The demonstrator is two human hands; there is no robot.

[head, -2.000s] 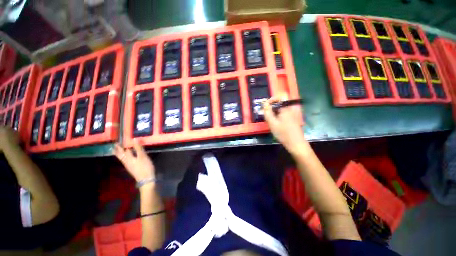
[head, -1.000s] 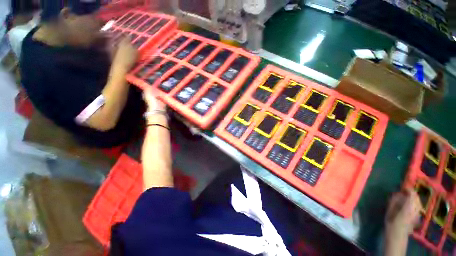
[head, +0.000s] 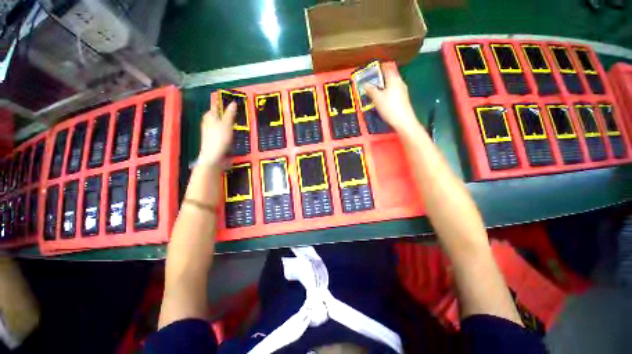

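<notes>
A red foam tray [head: 319, 225] of keypad phones lies face up in front of me. My left hand [head: 218, 131] grips a phone [head: 239, 117] at the top left pocket, its upper end raised. My right hand [head: 389, 100] grips another phone [head: 371, 75] at the top right pocket, tilted up and partly hidden by my fingers. Other phones, such as the one in the lower row [head: 314, 183], lie in their pockets. The lower right pocket [head: 395, 169] is empty. One lower-row screen [head: 276, 178] shows a bright patch.
An open brown carton [head: 367, 31] stands behind the tray. A tray of black phones [head: 173, 131] lies left, and a tray of yellow-framed phones [head: 461, 138] right. Grey equipment [head: 104, 21] is at back left. Another person's arm [head: 17, 297] shows at lower left.
The view has swung back from the left. Both hands have come from the side trays to the middle tray's upper corners. Two phones there are now tilted in my fingers.
</notes>
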